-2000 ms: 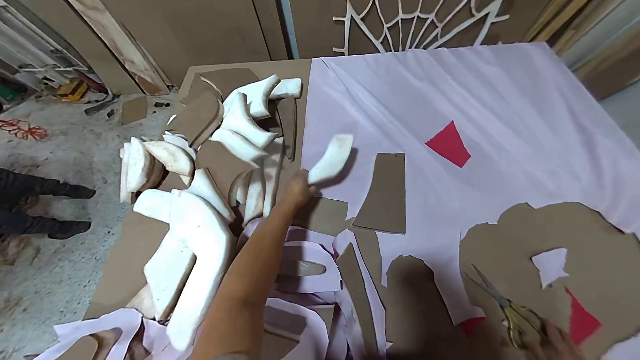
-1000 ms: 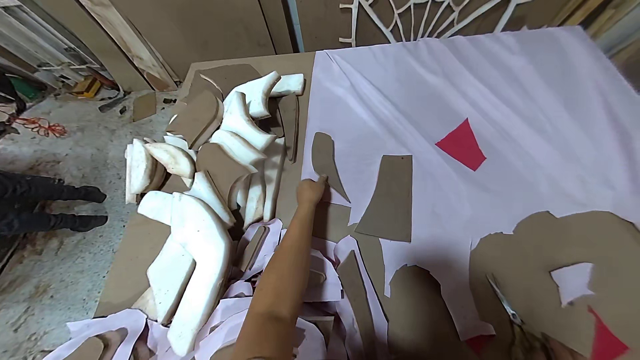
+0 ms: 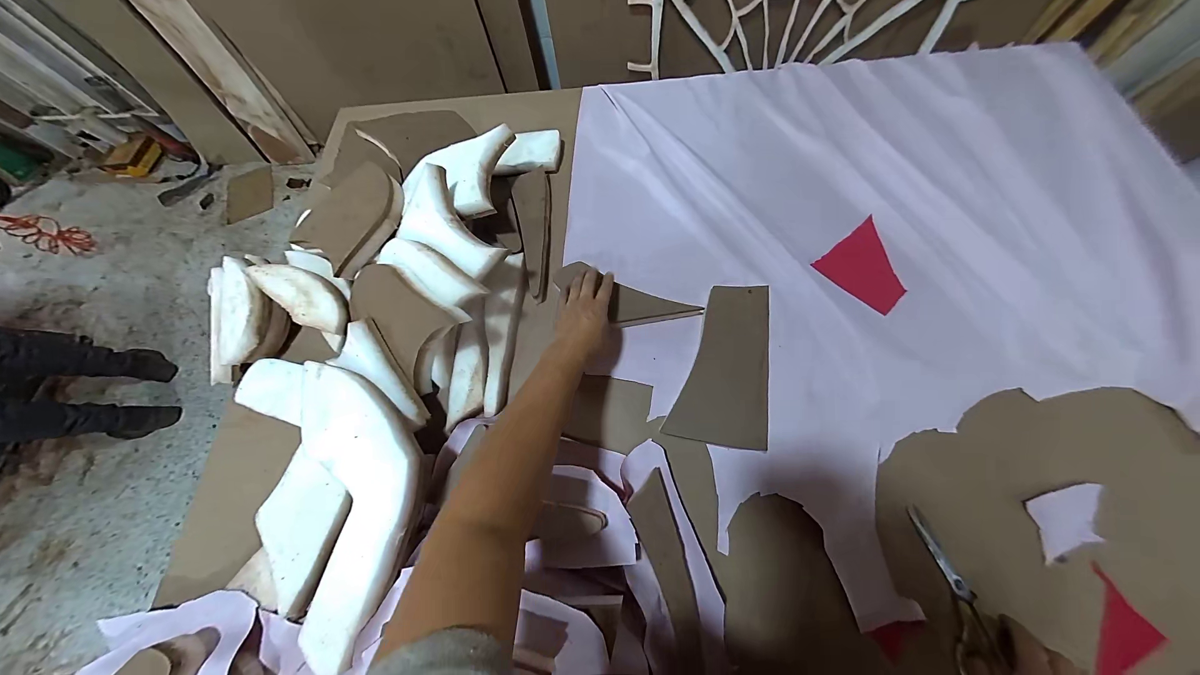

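Observation:
My left hand (image 3: 586, 305) lies on a curved brown board piece (image 3: 647, 307) with a pointed end, near the left edge of the pale pink fabric (image 3: 675, 197). The point of that piece reaches a tapered brown piece (image 3: 727, 370). My right hand (image 3: 1027, 647), partly cut off at the bottom right, is on the handles of metal scissors (image 3: 947, 562). The scissors lie over a large brown sheet with scalloped edges (image 3: 956, 478). Whether their blades are apart is hard to tell.
White foam-like curved pieces (image 3: 366, 441) and brown-faced ones (image 3: 352, 220) are heaped at left. Pink fabric offcuts (image 3: 600, 525) lie below my left forearm. A red scrap (image 3: 864, 265) rests on the fabric. A person's legs (image 3: 75, 375) are at far left.
Two seconds ago my left hand held up a white-faced piece; one second ago a brown piece stood upright on the fabric under my fingers. Now it points to the right.

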